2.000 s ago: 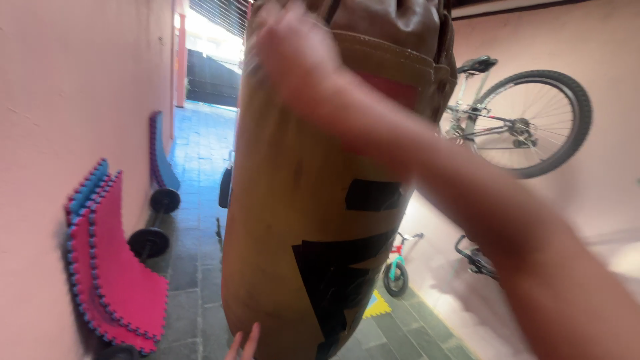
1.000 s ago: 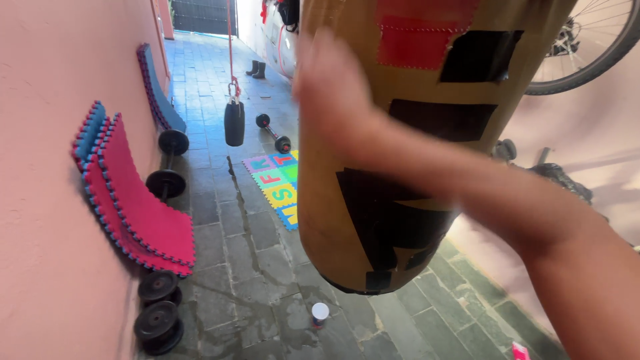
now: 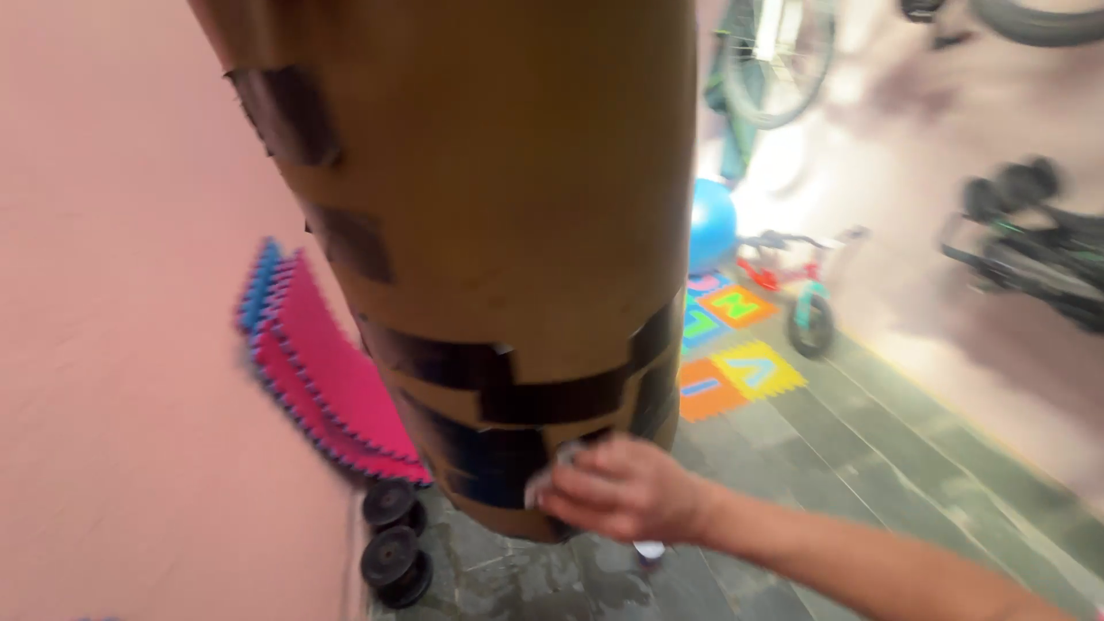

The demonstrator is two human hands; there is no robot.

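Observation:
A tan punching bag (image 3: pixel 526 259) patched with dark tape hangs tilted in front of me and fills the middle of the head view. My right hand (image 3: pixel 617 490) is at the lower part of the bag, its fingers curled near the dark tape (image 3: pixel 496 466). The hand is blurred, and whether it touches the bag or holds something small cannot be told. My left hand is out of view.
Pink and blue foam mats (image 3: pixel 332 388) lean on the left wall, with black dumbbells (image 3: pixel 392 556) below. To the right are letter foam tiles (image 3: pixel 755 369), a small balance bike (image 3: pixel 811 323), a blue ball (image 3: pixel 712 226), wall-hung bicycles and black equipment (image 3: pixel 1026 250). A small white-topped object (image 3: pixel 649 549) stands on the floor.
My right hand has gone from the bag's upper part down to its lower end. The bag has swung, and the view has shifted. A left hand's fingertips showed two seconds ago at the bottom edge.

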